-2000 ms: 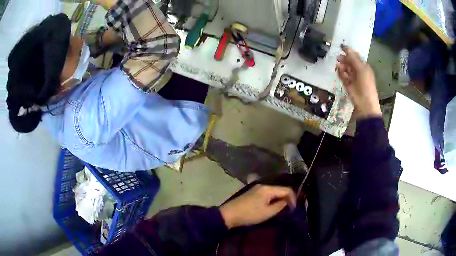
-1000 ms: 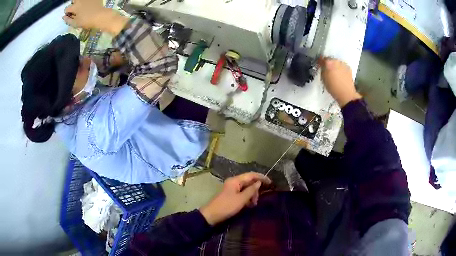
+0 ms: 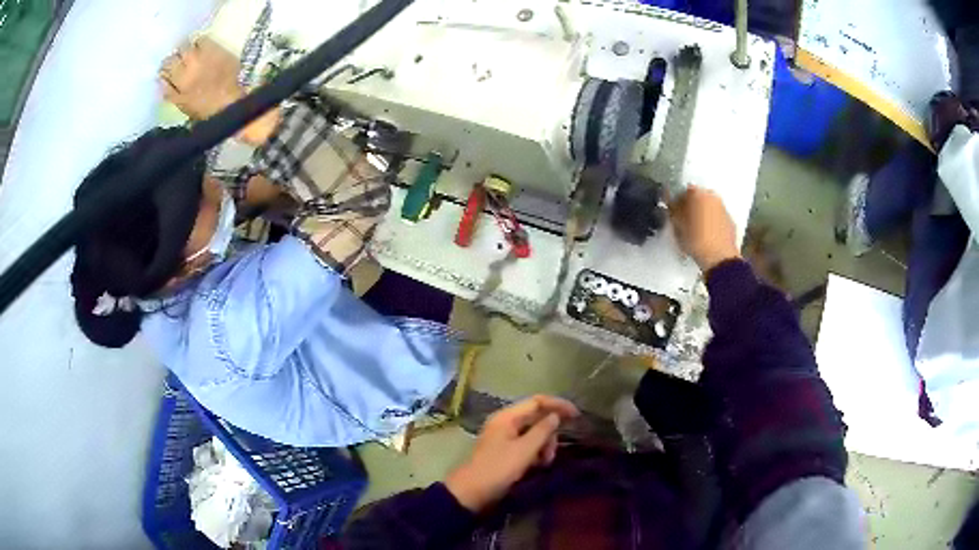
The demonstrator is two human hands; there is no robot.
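My left hand (image 3: pixel 510 443) is over my lap, thumb and fingertips pinched together. A faint pale thread (image 3: pixel 603 365) runs from near its fingertips up towards the table corner. My right hand (image 3: pixel 704 228) is at the right side of the small dark mechanism (image 3: pixel 638 208), fingertips at its edge; what they hold is hidden. The dark ribbed handwheel (image 3: pixel 607 126) stands just behind, at the end of the cream sewing machine (image 3: pixel 472 81). Silvery bobbins (image 3: pixel 614 291) lie in a dark tray (image 3: pixel 585 310) at the table's front edge.
A co-worker in a blue garment (image 3: pixel 290 344) sits at left, one hand (image 3: pixel 201 77) by the machine's far end. Red-handled snips (image 3: pixel 469 215) and a green-handled tool (image 3: pixel 422 189) lie on the table. A blue crate (image 3: pixel 306 473) holds white cloth (image 3: pixel 222 494). A black cable (image 3: pixel 215 129) crosses upper left.
My right hand has moved left to the dark mechanism. My left hand has moved left from its earlier place, and the thread shows fainter. The view has shifted, bringing the black cable across the upper left.
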